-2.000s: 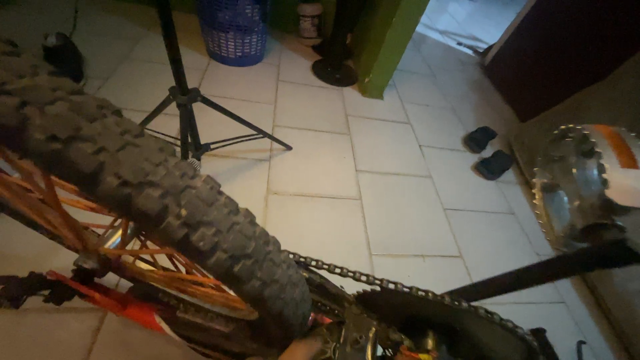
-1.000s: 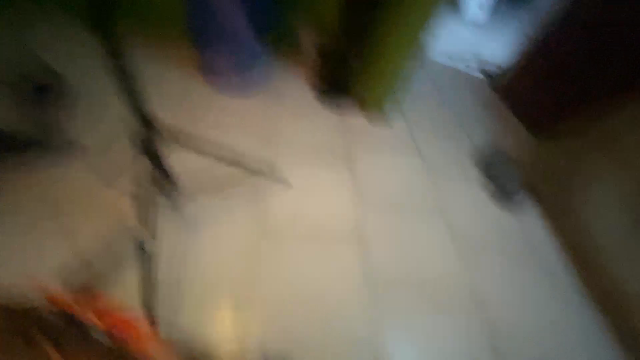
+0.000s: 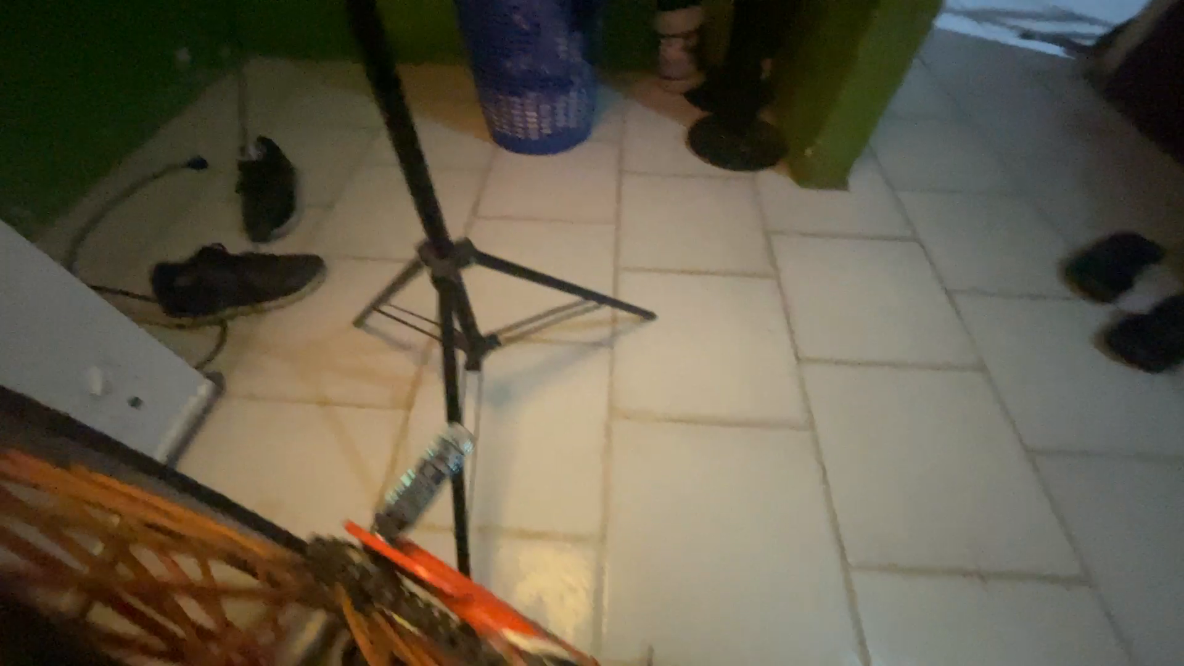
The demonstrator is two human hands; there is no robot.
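Observation:
Neither my left hand nor my right hand shows in this frame. At the lower left is part of a bicycle, with blurred orange wheel spokes (image 3: 102, 555) and a dark hub (image 3: 342, 564) where they meet. An orange-red frame tube (image 3: 462, 587) runs from the hub down toward the bottom edge. Just beyond the tube, a bottle-like item with a printed surface (image 3: 425, 481) lies slanted near one leg of a black tripod stand (image 3: 449, 259).
Two dark shoes (image 3: 236, 282) lie near a cable at the left, behind a white panel (image 3: 102, 370). A blue plastic basket (image 3: 536, 102), a round black base (image 3: 737, 141) and a green pillar (image 3: 851, 111) stand at the back. Dark slippers (image 3: 1147, 333) are at the right.
The view has swung a lot. The knobby tire, chain and chainrings seen earlier are out of view, as are the fingers at the bottom edge; shoes and a white panel show at left.

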